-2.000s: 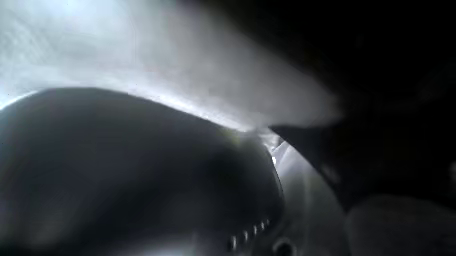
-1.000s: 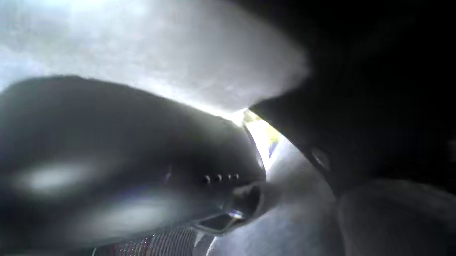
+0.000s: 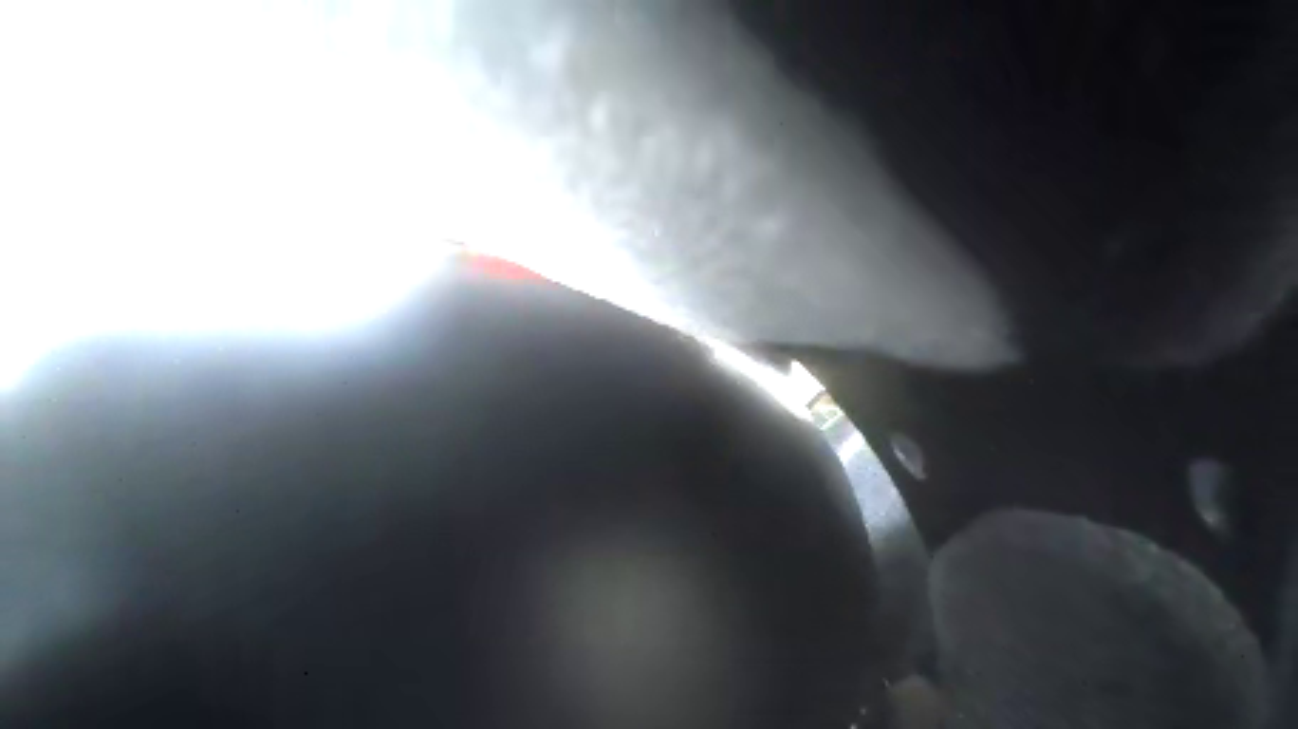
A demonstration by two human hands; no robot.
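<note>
A large dark grey rounded body (image 3: 470, 527) lies very close to the lens and fills the lower left and middle; it may be a camera housing. A pale grey, textured surface (image 3: 769, 185), perhaps cloth, comes down from the top and tapers to the right. A dark mass (image 3: 1082, 185) fills the upper right. A grey rounded shape (image 3: 1089, 612) shows at the lower right. Everything is blurred. Neither my left hand nor my right hand can be made out.
White glare (image 3: 185, 157) washes out the upper left. A small red patch (image 3: 498, 268) shows on the dark body's upper edge. A narrow bright gap (image 3: 819, 406) opens between the dark body and the dark mass. Two small pale spots show at the right.
The glare at the upper left has grown. The dark body has shifted and now covers more of the lower middle; its row of holes and the ribbed surface below are gone from view. The bright gap has narrowed.
</note>
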